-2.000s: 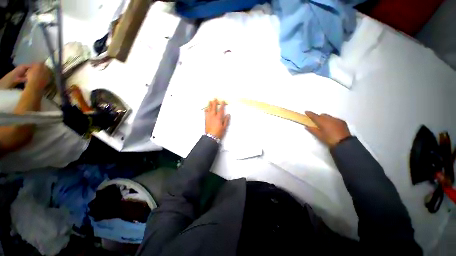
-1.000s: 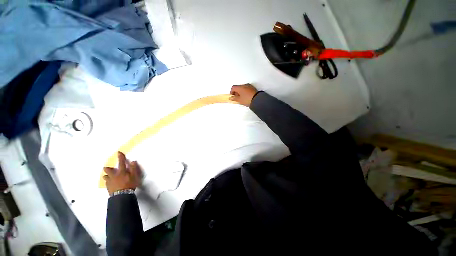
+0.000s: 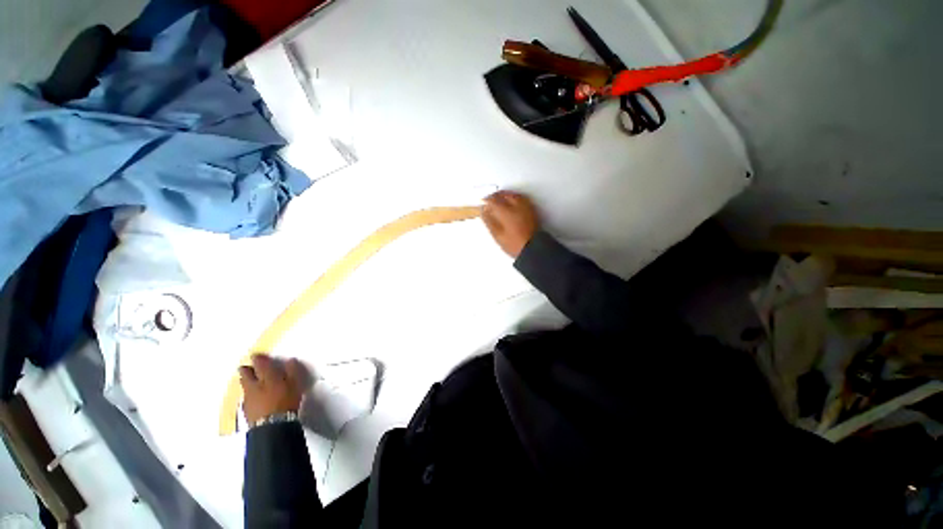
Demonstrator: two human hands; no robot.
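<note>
A long, narrow tan-yellow curved strip (image 3: 357,258) lies bowed across the white-covered table. My left hand (image 3: 273,386) grips it near its lower left end, with a short length showing past the fingers. My right hand (image 3: 512,221) holds its other end at the upper right. White cloth under the strip is hard to tell from the white table. A small angular white piece (image 3: 350,391) lies just right of my left hand.
A white tape roll (image 3: 165,318) lies left. Light-blue cloth (image 3: 155,134) is piled at the upper left with dark-blue cloth (image 3: 70,284). An iron (image 3: 540,101) and black scissors (image 3: 638,110) lie at the upper right. Wood and cloth scraps (image 3: 843,336) are at right.
The view has swung right since the first frame. My left hand has shifted from mid-table to the strip's left end. Since the second frame, the strip stands more steeply in view, both ends still held.
</note>
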